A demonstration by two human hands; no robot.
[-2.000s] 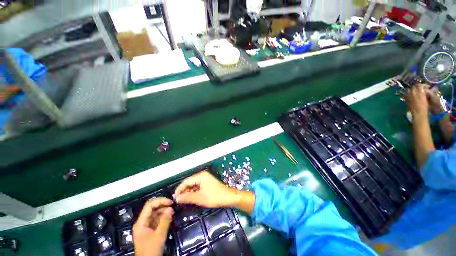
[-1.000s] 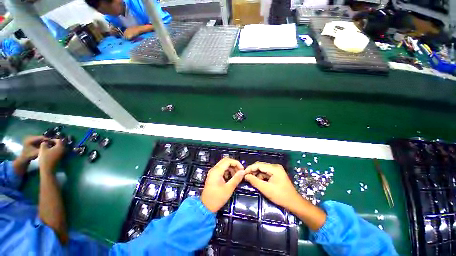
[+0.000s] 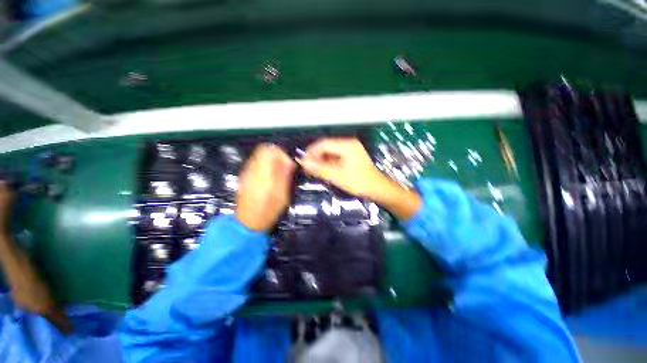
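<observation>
My left hand (image 3: 264, 186) and my right hand (image 3: 342, 164) meet at the fingertips above the black blister tray (image 3: 333, 248). A tiny pale piece shows at my right fingertips; what lies inside my left fingers is hidden and blurred. The tray's left pockets hold modules with shiny tops (image 3: 162, 188), and its lower right pockets look bare. A loose pile of small silvery pieces (image 3: 408, 157) lies right of the tray. The picture is motion-blurred.
Modules (image 3: 269, 72) are spaced along the green conveyor belt (image 3: 333, 60) beyond the white edge rail (image 3: 319, 110). Brass-coloured tweezers (image 3: 506, 150) and stacked black trays (image 3: 592, 191) lie right. A neighbour's arm (image 3: 25, 262) and dark modules (image 3: 55, 190) are at left, near a grey post (image 3: 53, 99).
The view has tilted down, so tray and belt sit higher in the picture. My hands stay together over the tray; the left one is turned more upright. The far bench has mostly left the view.
</observation>
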